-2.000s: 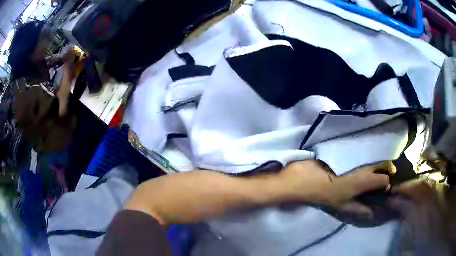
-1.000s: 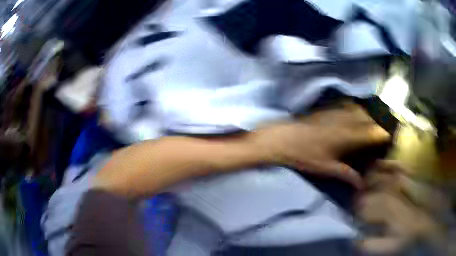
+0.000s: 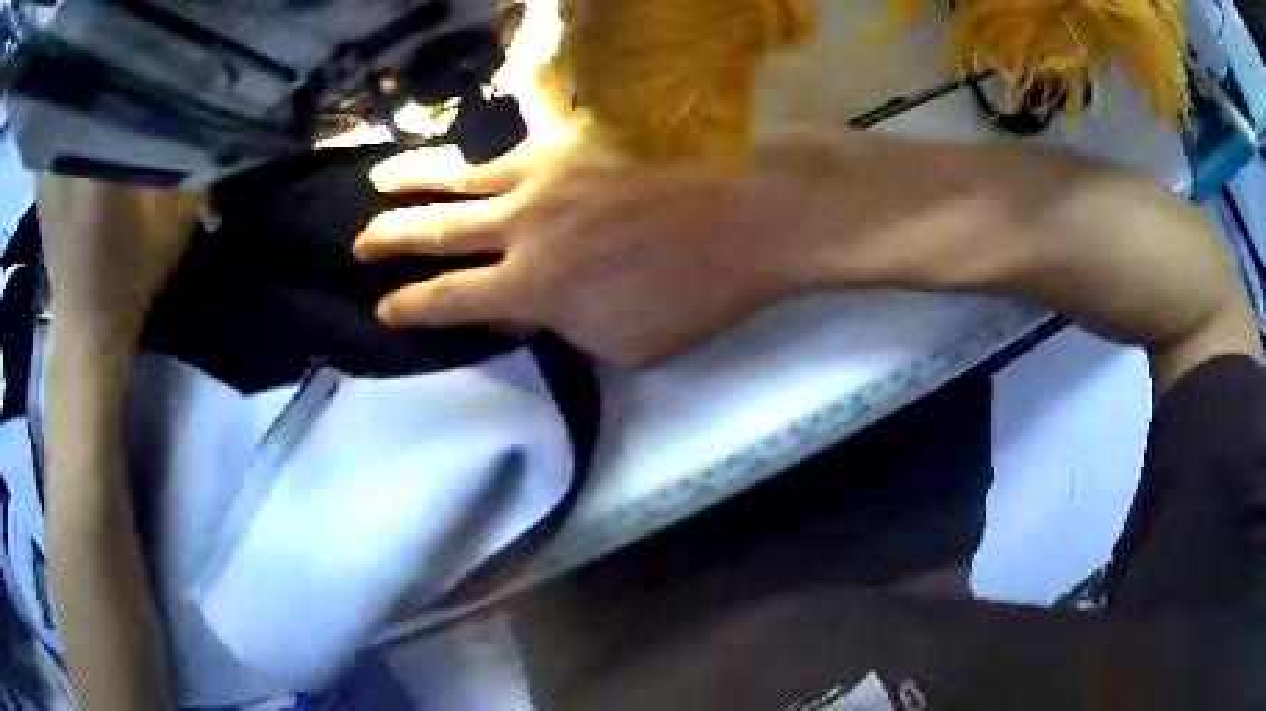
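Observation:
My right hand [image 3: 555, 250] lies flat, palm down and fingers apart, on a black cloth piece [image 3: 299, 299] in the bright lamp light. My left hand [image 3: 118, 250] is at the left end of this cloth, partly under the sewing machine head [image 3: 236, 84]; its fingertips are hidden. A white garment panel [image 3: 403, 486] with a dark edge joins or lies against the black cloth and hangs over the table's front edge. The needle area is mostly lost in glare and behind machine parts.
Yellow-orange tassels [image 3: 667, 77] hang over my right wrist. Black-handled snips [image 3: 1020, 111] lie beyond my right forearm. The table's front edge carries a printed scale [image 3: 833, 417]. White cloth [image 3: 1062, 472] lies below right, beside my dark-clothed lap.
The view has swung right and down to the machine. The black cloth now lies under the machine head, with my right hand flat on it. The large white pile is mostly out of view.

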